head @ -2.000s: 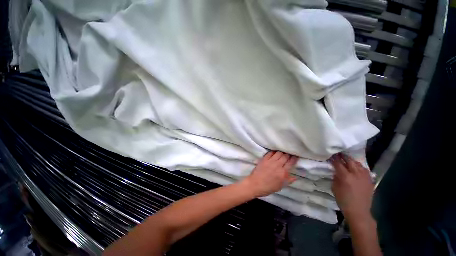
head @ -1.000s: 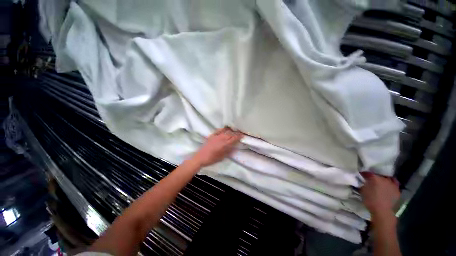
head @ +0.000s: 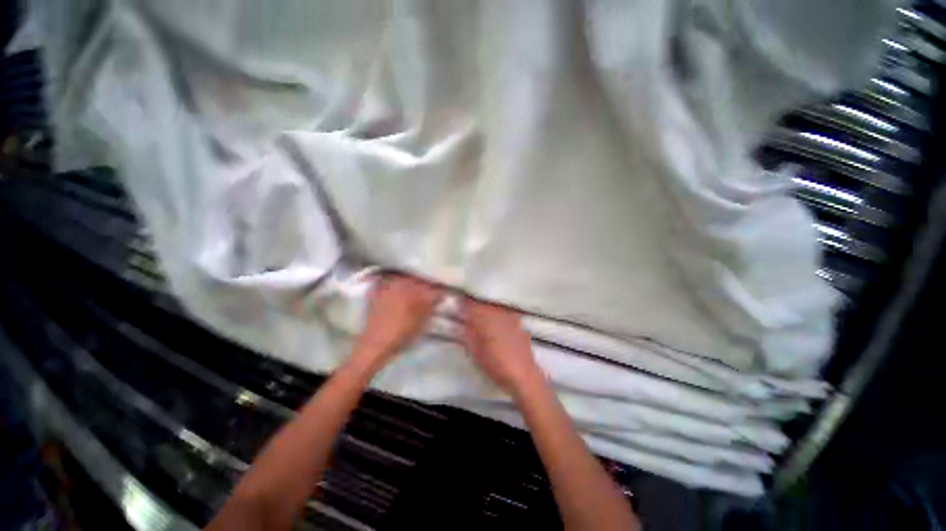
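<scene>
The large pale fabric (head: 581,207) lies rumpled over the slatted frame. Several parallel pleats (head: 664,399) are stacked along its near edge, their ends forming a zigzag at the right. My left hand (head: 399,316) and my right hand (head: 496,337) are close together at the left part of the top pleat. Both are bent over the cloth and grip it, with a small bit of cloth showing between them. The fingertips are partly hidden in the fold, and the picture is blurred.
Dark metal rods (head: 384,456) run under and in front of the cloth. More shiny slats (head: 851,145) show at the upper right. A pale frame edge rail (head: 830,425) curves along the right, and another bright rail (head: 135,498) is at the lower left.
My right hand has left the pleat ends at the right and moved left, beside my left hand. My left hand has shifted slightly left in the picture. The view has also shifted.
</scene>
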